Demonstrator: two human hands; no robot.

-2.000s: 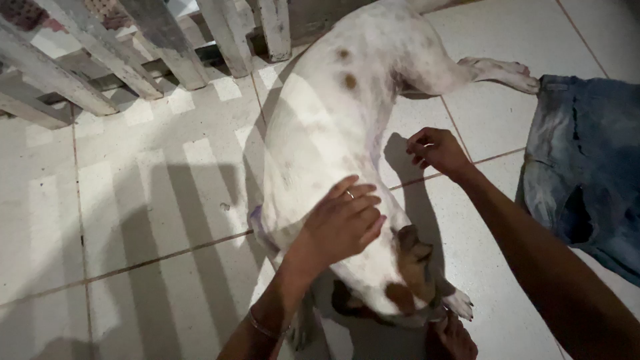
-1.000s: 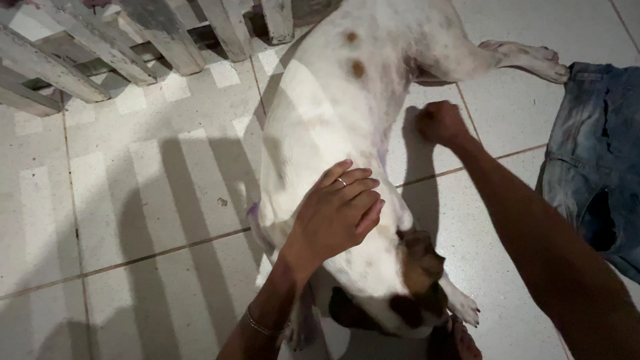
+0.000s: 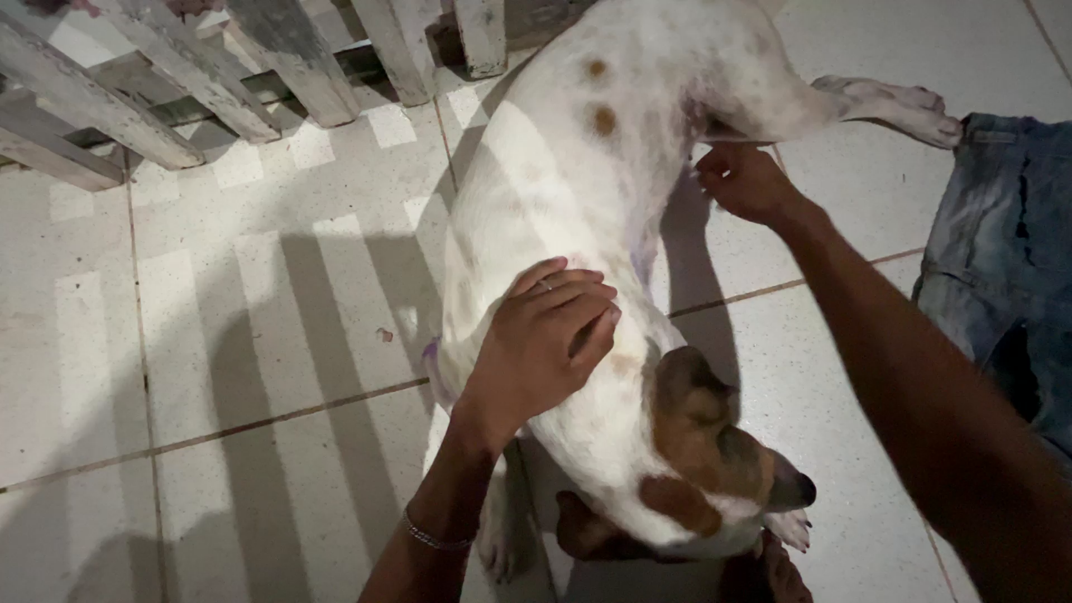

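Observation:
A white dog with brown patches [image 3: 553, 193] lies on the tiled floor, its brown-marked head toward the bottom of the view. My left hand [image 3: 544, 343], with a ring and a wrist chain, rests on the dog's upper back behind the neck, fingers loosely bent. Beside the dog's belly, near the hind leg, is my right hand [image 3: 741, 180], its thumb and fingers curled together; whether something small is between them cannot be told. Purple marks show on the dog's skin near both front legs.
A worn wooden slatted fence [image 3: 285, 59] stands at the upper left, casting striped shadows on the tiles [image 3: 318, 435]. Torn blue denim cloth [image 3: 997, 243] lies at the right, close to the dog's hind paw. Part of a bare foot [image 3: 783, 574] shows at the bottom.
My right hand has moved up along the dog's belly toward the hind leg. My left hand stays on the dog's back. The dog's head has turned toward the right.

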